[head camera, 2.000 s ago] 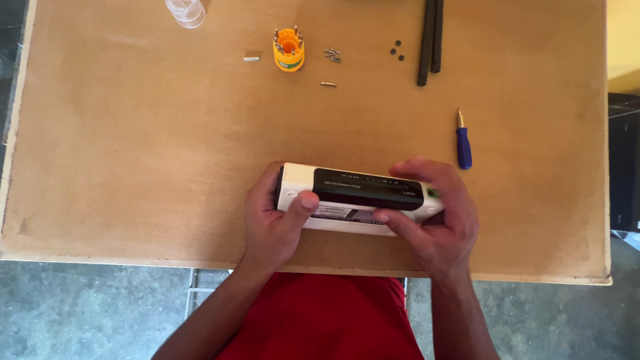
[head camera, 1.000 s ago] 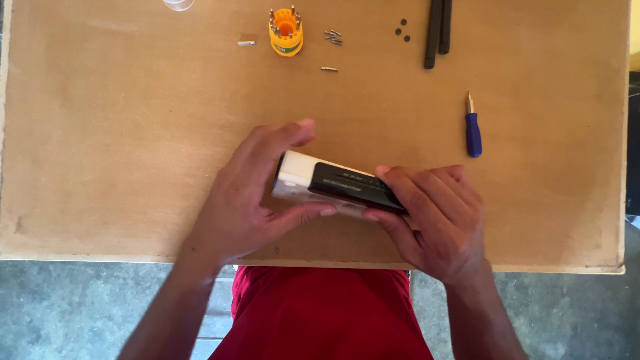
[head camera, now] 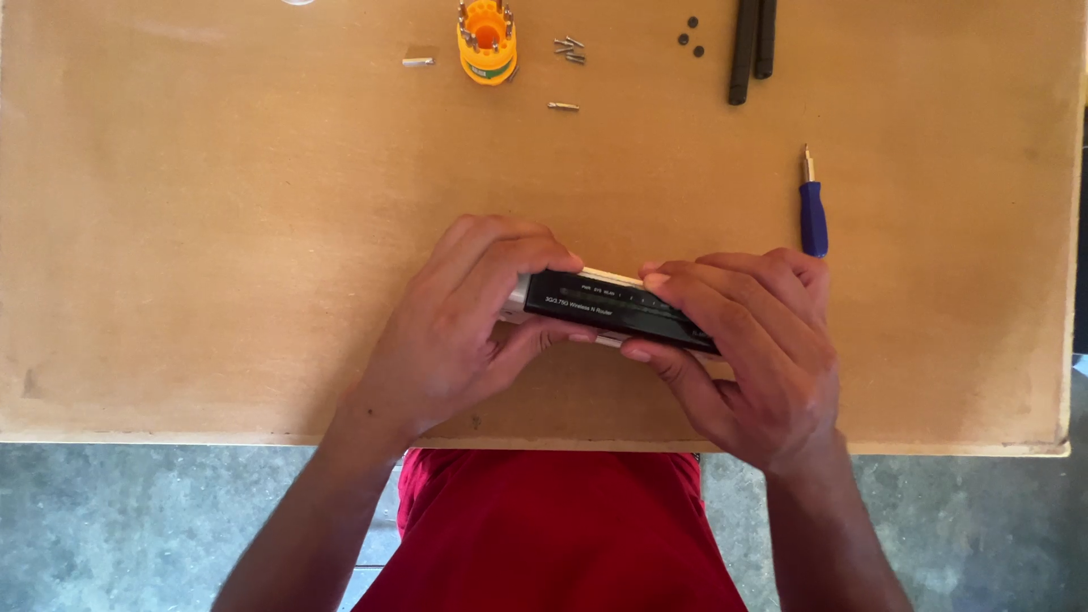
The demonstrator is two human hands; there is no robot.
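A white wireless router with a glossy black front panel is held on edge above the wooden table, its panel facing up. My left hand grips its left part, fingers on the far edge and thumb on the near edge. Around the right part my right hand is closed in the same way, covering that end of the panel. Beyond my right hand lies a screwdriver with a blue handle, its tip pointing away from me.
A yellow bit holder stands at the back, with several small screws and a loose bit beside it. A metal piece lies left of it. Round black pads and two black antennas lie back right.
My left hand, spread at the router's left end a second ago, has closed over its far edge. The router remains between both hands.
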